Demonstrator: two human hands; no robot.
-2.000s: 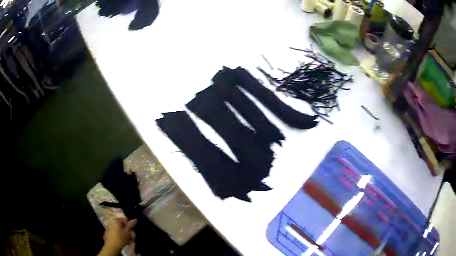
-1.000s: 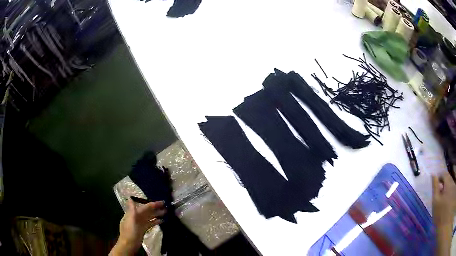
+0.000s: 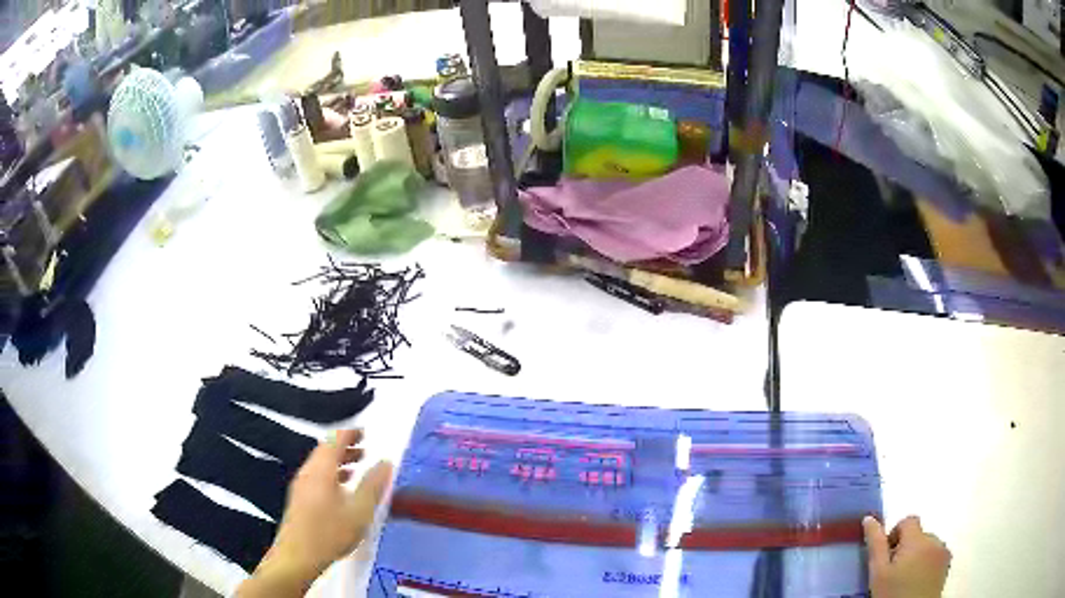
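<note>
The blue-tinted clear sewing template (image 3: 701, 461) lies in front of me, with a red-brown band and pink markings. My right hand (image 3: 909, 563) grips its right edge, fingertips on top. My left hand (image 3: 321, 508) is at its left edge, fingers apart and slightly blurred, over the ends of the black fabric strips; I see nothing held in it. The black fabric strips (image 3: 239, 456) lie in a row on the left. A loose pile of thin black sticks (image 3: 350, 321) lies beyond them. Thread snips (image 3: 485, 350) lie behind the template.
A black rack (image 3: 491, 140) stands at the back with a mauve cloth (image 3: 637, 213). Left of it are a green cloth (image 3: 374, 210), a clear jar (image 3: 465, 152) and thread cones (image 3: 391, 140). A fan (image 3: 150, 123) stands far left. A cream machine bed (image 3: 934, 432) is on the right.
The view has swung right to the template. My left hand has come from the black pieces below the table edge to the template's left edge. My right hand is now on its right edge.
</note>
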